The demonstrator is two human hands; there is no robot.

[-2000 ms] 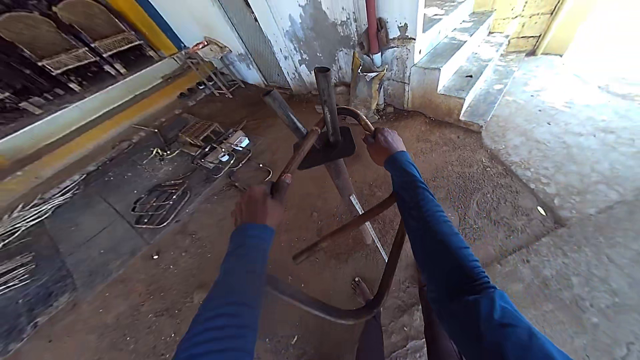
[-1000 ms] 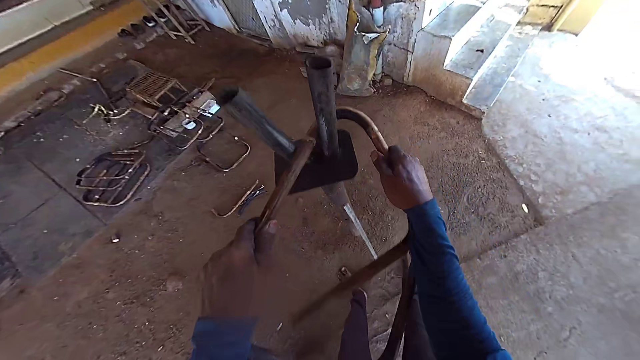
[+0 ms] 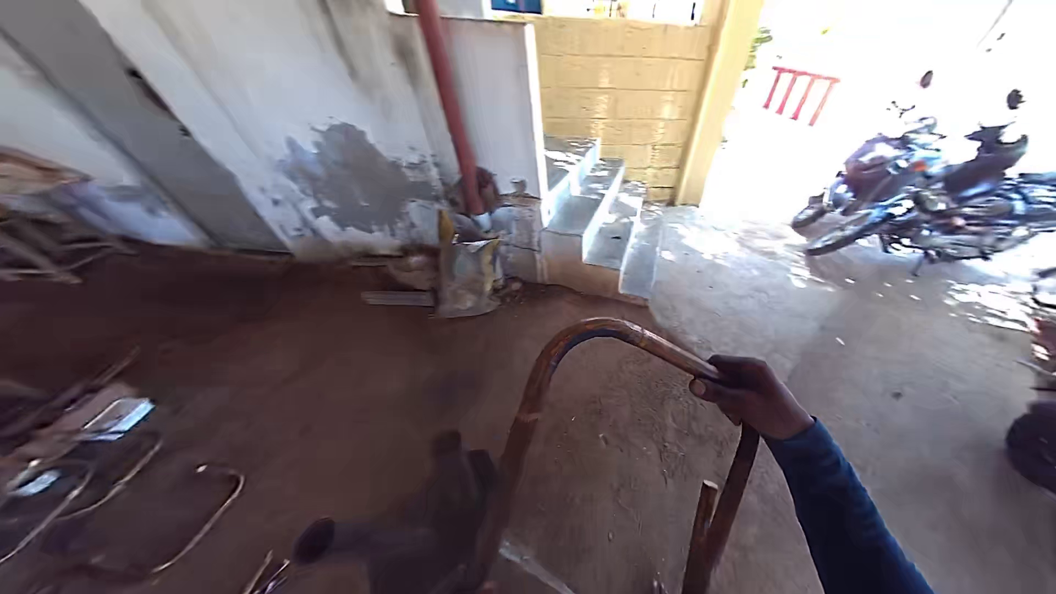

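My right hand [image 3: 755, 394], in a dark blue sleeve, grips a bent brown cane pole [image 3: 536, 396] near the right end of its curve. The pole arches up in front of me and runs down past the bottom edge. Below the hand, another brown length and a short cut end show at the lower right. The metal pipe stand [image 3: 429, 528] is low in the view, blurred, left of the arch; whether the pole touches it I cannot tell. My left hand is not clearly visible.
Bent rods [image 3: 202, 536] and a frame with shiny pieces [image 3: 115, 418] lie at the left. A torn sack [image 3: 469, 276] stands by a red pipe [image 3: 452, 107] and concrete steps [image 3: 606, 214]. Motorcycles [image 3: 940, 190] are parked at the right.
The view has swung up and to the right. The pole's curve, around the stand's upright pipe before, now rises above the stand. My left hand has left clear view; my right hand still holds the pole.
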